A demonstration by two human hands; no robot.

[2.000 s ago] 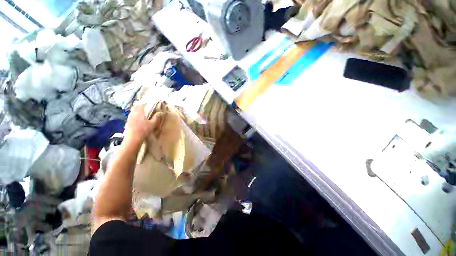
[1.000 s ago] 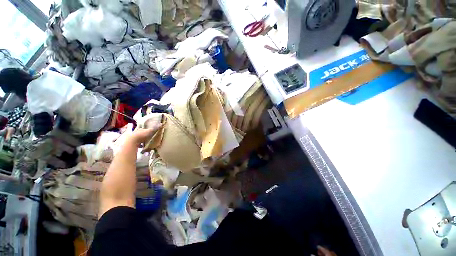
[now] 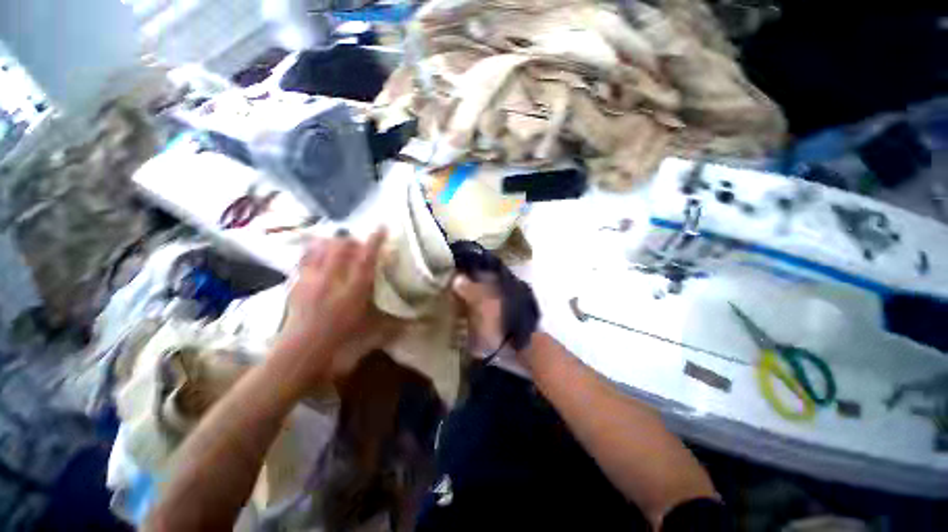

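Observation:
A bundle of cream cut pieces (image 3: 407, 283) is held over the front edge of the white machine table (image 3: 613, 348), folded and partly hanging down. My left hand (image 3: 338, 291) grips its left side. My right hand (image 3: 480, 307) grips its right side, with a black strip or band (image 3: 506, 291) at the hand and wrist; blur hides which. Both hands are blurred. The sewing machine (image 3: 790, 244) stands at the right. Scissors with yellow and green handles (image 3: 795, 382) lie in front of it.
A heap of beige cloth (image 3: 593, 88) covers the back of the table. A black phone-like rectangle (image 3: 545, 184) lies before it. A second machine head (image 3: 317, 156) and red-handled scissors (image 3: 245, 210) are at the left. More cloth (image 3: 177, 384) is piled at lower left.
The view has turned right, towards the table and machine. My left hand and the bundle have come up to the table's edge. My right hand has appeared and holds the bundle too.

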